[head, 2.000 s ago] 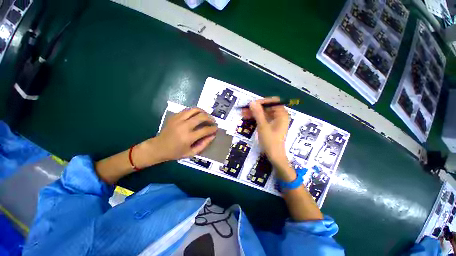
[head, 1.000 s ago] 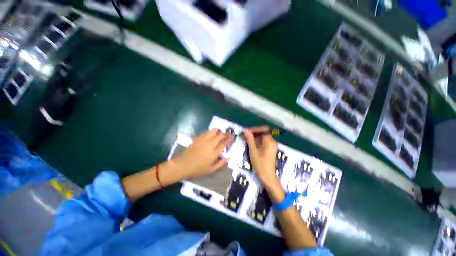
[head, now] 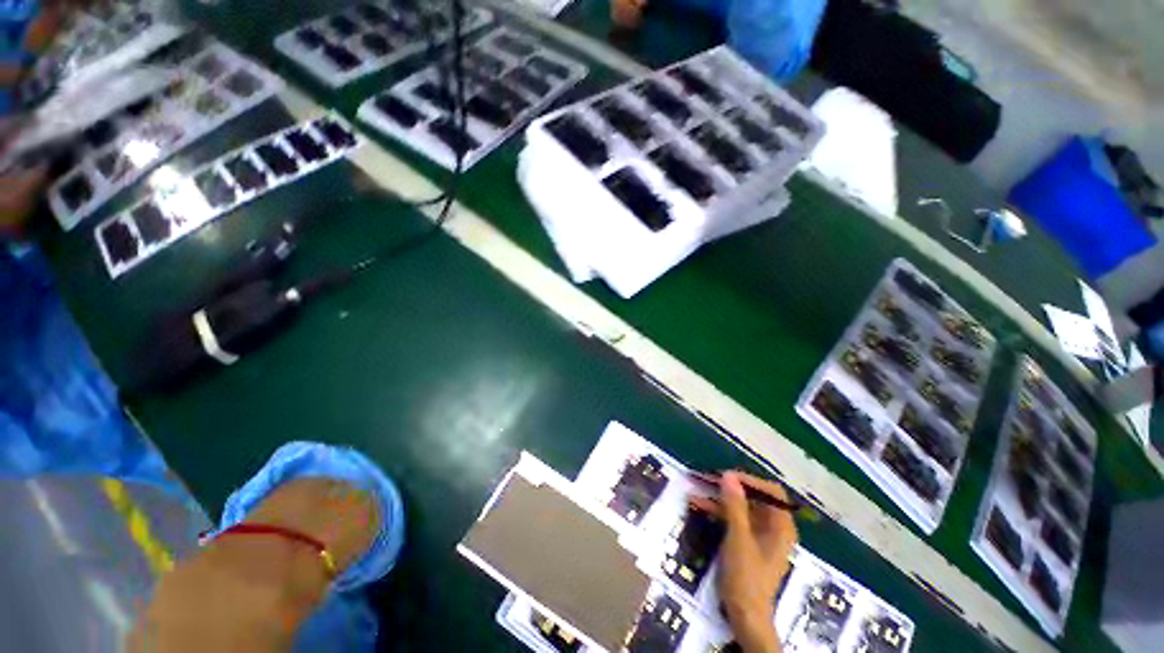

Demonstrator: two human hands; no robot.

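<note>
A white blister tray (head: 613, 445) with black and greyish parts lies low in the picture, cut by the bottom edge. A grey-brown sheet with white edges (head: 555, 555) covers its left part. My right hand (head: 756, 561) is over the tray, its fingers closed on a thin dark stick with a yellowish end (head: 770, 495); the stick's other end is near a black part (head: 638, 489) in the upper-left pocket. My left hand (head: 223, 606) is raised close to the camera at lower left, with only wrist and hand base below the red bracelet visible; its fingers are cut off.
Stacked white trays (head: 574, 236) stand beyond the pale strip (head: 574, 306). Two filled trays (head: 938, 491) (head: 983, 542) lie at right, more at upper left (head: 230, 179). A black corded device (head: 236, 316) lies at left. Other people's blue sleeves (head: 779, 32) show at the top and left.
My left hand has left the sheet and come back towards the camera. My right hand still holds the stick over the tray. The view has shifted, so the tray sits lower and the stacked trays show.
</note>
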